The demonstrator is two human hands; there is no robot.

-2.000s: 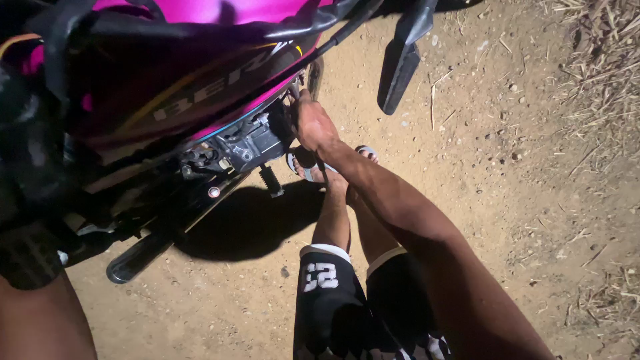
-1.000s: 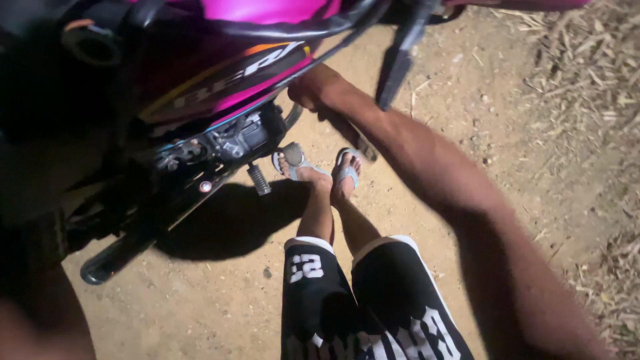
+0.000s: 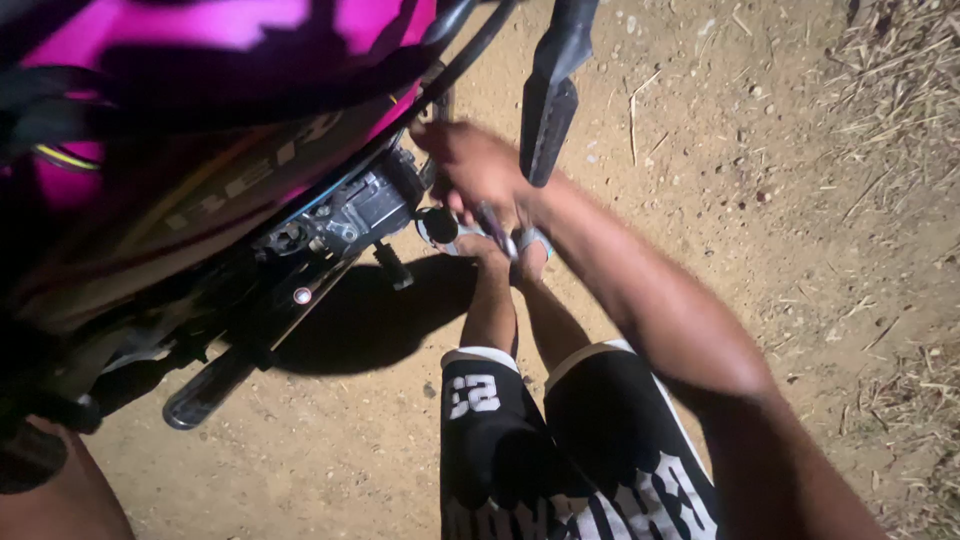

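My right hand (image 3: 476,169) reaches in from the right to the front of the motorcycle's engine (image 3: 367,206). Its fingers are curled, partly hidden and blurred. A slim dark tool with a shiny end (image 3: 499,229) sticks out of it towards my feet; its kind is unclear. The fingertips are close beside the engine and a dark part behind it, but contact cannot be told. The motorcycle's pink and black bodywork (image 3: 247,157), which bears lettering, fills the upper left. A bare limb (image 3: 67,487) shows at the lower left; my left hand is not visible.
A black lever-like part (image 3: 551,112) hangs above my right forearm. Below the engine are a foot peg (image 3: 394,266) and an exhaust muffler (image 3: 206,394). My sandalled feet (image 3: 532,251) stand on sandy ground (image 3: 637,195), with a dark round thing (image 3: 436,225) near one. Dry straw (image 3: 900,90) lies at the right.
My right hand, beside the front of the engine in the earlier frames, is still there but turned differently, and the slim tool's shiny end now shows. The view has shifted.
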